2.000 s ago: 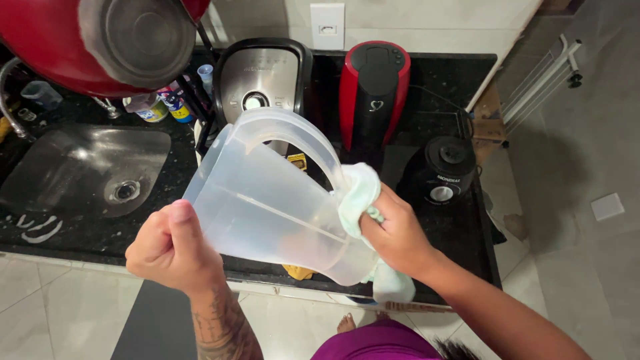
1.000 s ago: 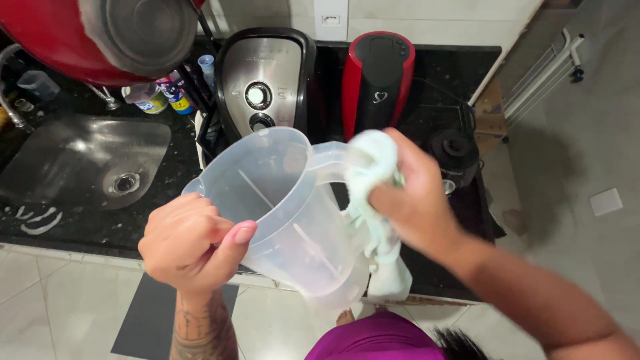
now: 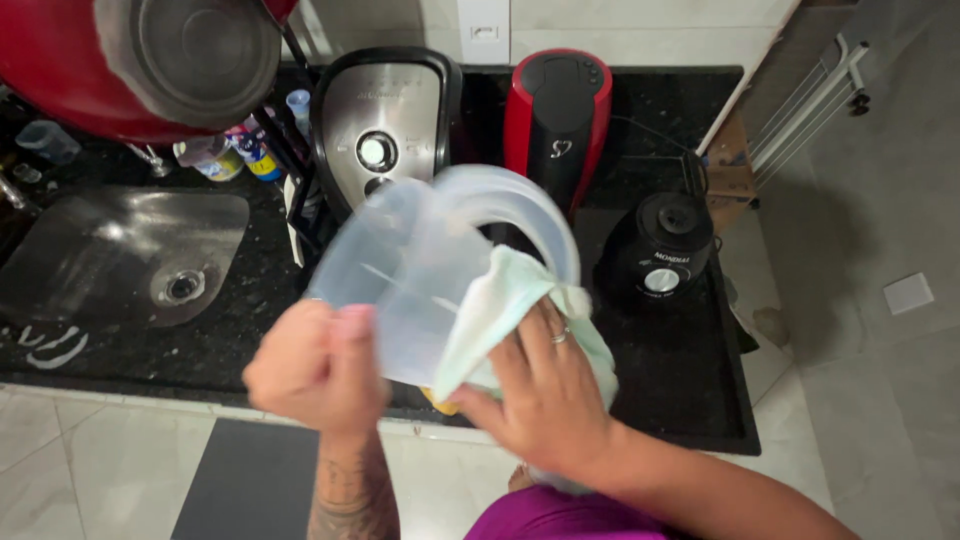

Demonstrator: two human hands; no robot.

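My left hand [image 3: 319, 364] grips the rim of a translucent plastic pitcher [image 3: 405, 277], its thumb uppermost. The pitcher is tilted in the air above the counter's front edge, blurred, with its large curved handle toward the back right. My right hand [image 3: 544, 382], with a ring on one finger, holds a pale green and white cloth [image 3: 487, 315] against the pitcher's lower right side. The cloth hides that part of the pitcher, and some of it hangs beyond my fingers.
A steel sink [image 3: 120, 255] is at left, below a large red pan [image 3: 172, 60]. Behind the pitcher stand an air fryer [image 3: 386, 112] and a red and black coffee machine [image 3: 559, 120]. A black Mondial blender base [image 3: 660, 247] sits at right. Bottles [image 3: 255, 150] stand behind the sink.
The cloth has moved from the pitcher's handle to its lower side, with my right hand now spread over it. The pitcher has turned in my left hand, and its opening no longer faces up.
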